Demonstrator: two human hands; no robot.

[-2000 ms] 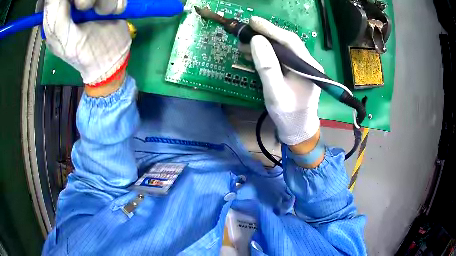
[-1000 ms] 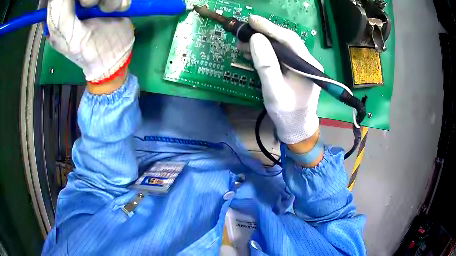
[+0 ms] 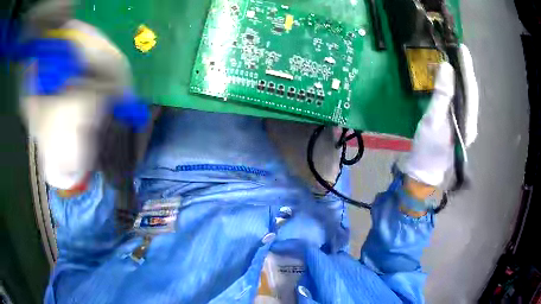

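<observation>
A green printed circuit board (image 3: 279,59) lies on the green mat. My left hand (image 3: 74,113), in a white glove, is at the left, badly blurred. It is around the bright blue desoldering pump (image 3: 56,65), away from the board. My right hand (image 3: 442,124), also gloved, is at the right by the iron stand (image 3: 415,21) and holds the soldering iron (image 3: 459,119). The iron's front end is at the stand; whether its tip is inside cannot be told.
The yellow-brown sponge (image 3: 422,68) lies in front of the stand, partly behind my right fingers. A yellow lump (image 3: 144,38) is on the mat (image 3: 172,71) left of the board. A black slim tool (image 3: 376,24) lies beside the stand. A black cord (image 3: 317,169) loops below the mat edge.
My right hand and the iron have moved from the board to the stand at the right. My left hand and the pump have moved left and down, off the board, uncovering the yellow lump.
</observation>
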